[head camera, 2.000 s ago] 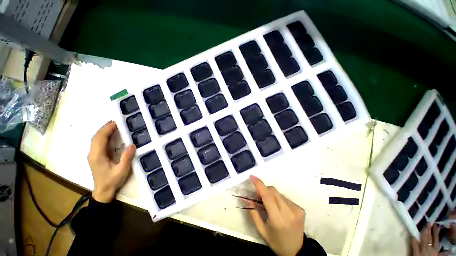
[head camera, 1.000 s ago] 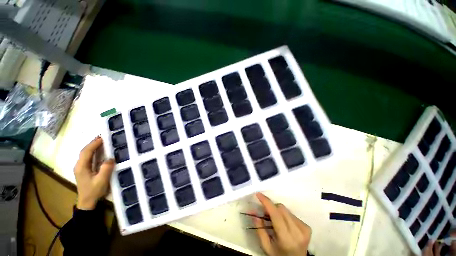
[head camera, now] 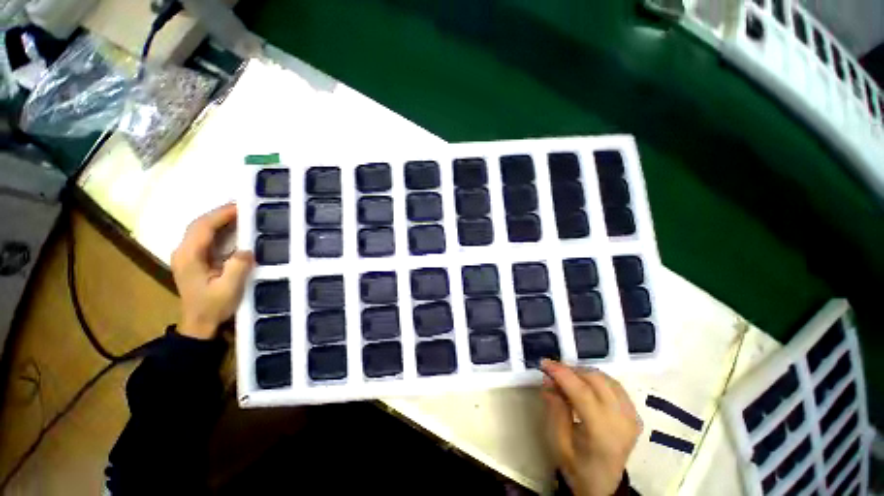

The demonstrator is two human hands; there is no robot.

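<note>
A white tray (head camera: 446, 256) with two long rows of slots lies in front of me, its long sides nearly level in the view. The slots hold many black rounded-square housings (head camera: 436, 317). A green label (head camera: 262, 159) is at its upper left corner. My left hand (head camera: 210, 276) grips the tray's left edge, thumb on top. My right hand (head camera: 593, 421) is at the tray's near edge, fingertips together by a housing (head camera: 540, 348) in the lower row. Tweezers are not clearly visible in it; whether it grips the edge or that housing is unclear.
Two black strips (head camera: 674, 412) lie on the cream bench (head camera: 504, 441) at right. Another tray (head camera: 751, 387) stands beyond them. A green belt (head camera: 543, 73) runs behind, with a further tray (head camera: 809, 73) at upper right. A bag of small parts (head camera: 167, 108) and a black cable (head camera: 78, 300) are at left.
The tray has turned clockwise to nearly level in the view. My right hand has moved right and up to the tray's near edge. The tweezers no longer show clearly. My left hand still holds the left edge.
</note>
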